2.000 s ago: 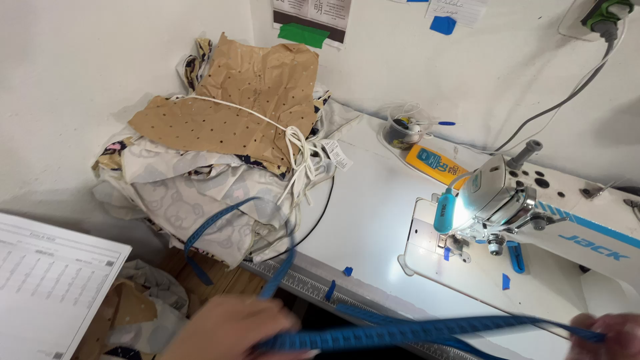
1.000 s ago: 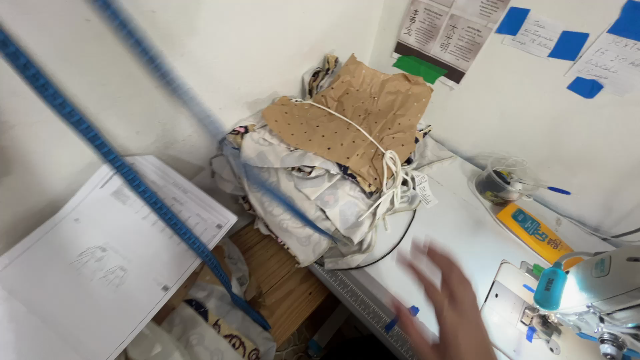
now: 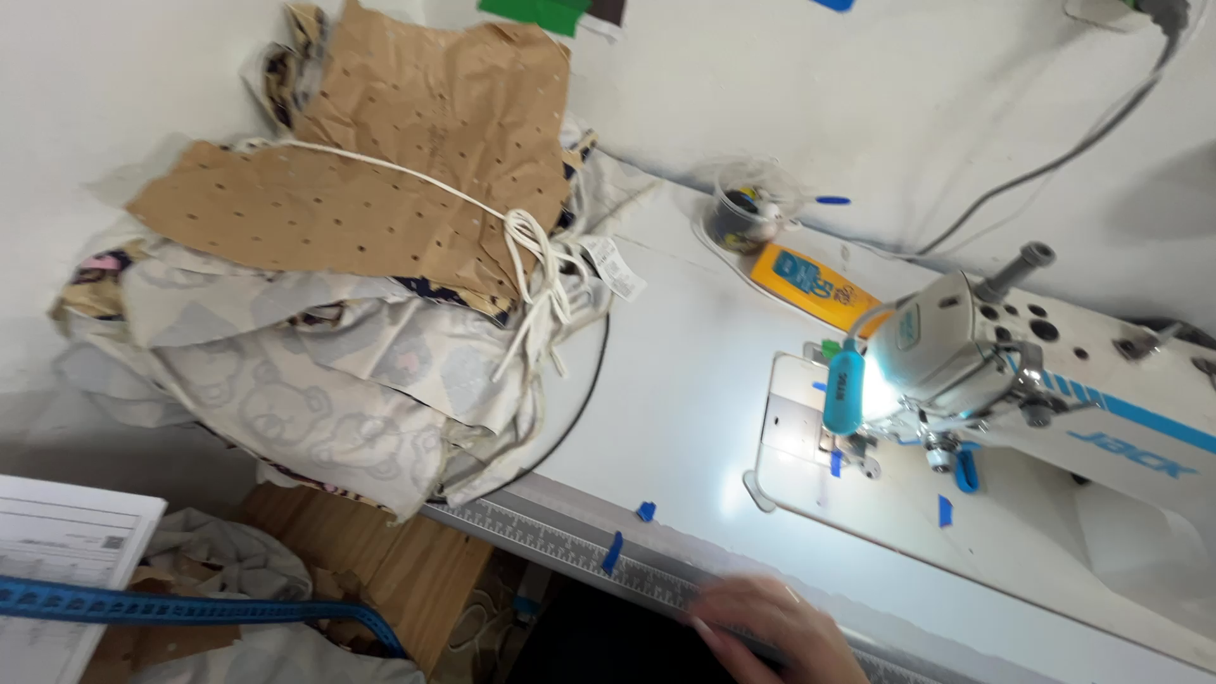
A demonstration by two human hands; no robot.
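Note:
My right hand (image 3: pixel 774 622) is at the bottom, over the front edge of the sewing table; it is blurred, has a ring, and shows nothing in its loosely bent fingers. My left hand is out of view. At the lower left, a blue tape measure (image 3: pixel 190 605) runs across printed sheets (image 3: pixel 71 532) and bends down over fabric. Beyond my hand stands a white Jack sewing machine (image 3: pixel 1064 380) with its lamp lit. On the table's left part lies a heap of bear-print fabric (image 3: pixel 285 389), with perforated brown paper (image 3: pixel 427 161) on top, tied with white cord (image 3: pixel 537 256).
A yellow-orange bottle (image 3: pixel 815 290) lies beside a clear plastic tub (image 3: pixel 746 209) near the wall. A ruler strip (image 3: pixel 570 546) runs along the table's front edge, with blue tape pieces (image 3: pixel 613 551) by it. Below left are a wooden surface (image 3: pixel 380 551) and more fabric (image 3: pixel 228 551).
Two seconds ago both hands were in view with the blue tape measure stretched between them. The tape measure now lies at the left, away from my right hand, and my left hand has left the view.

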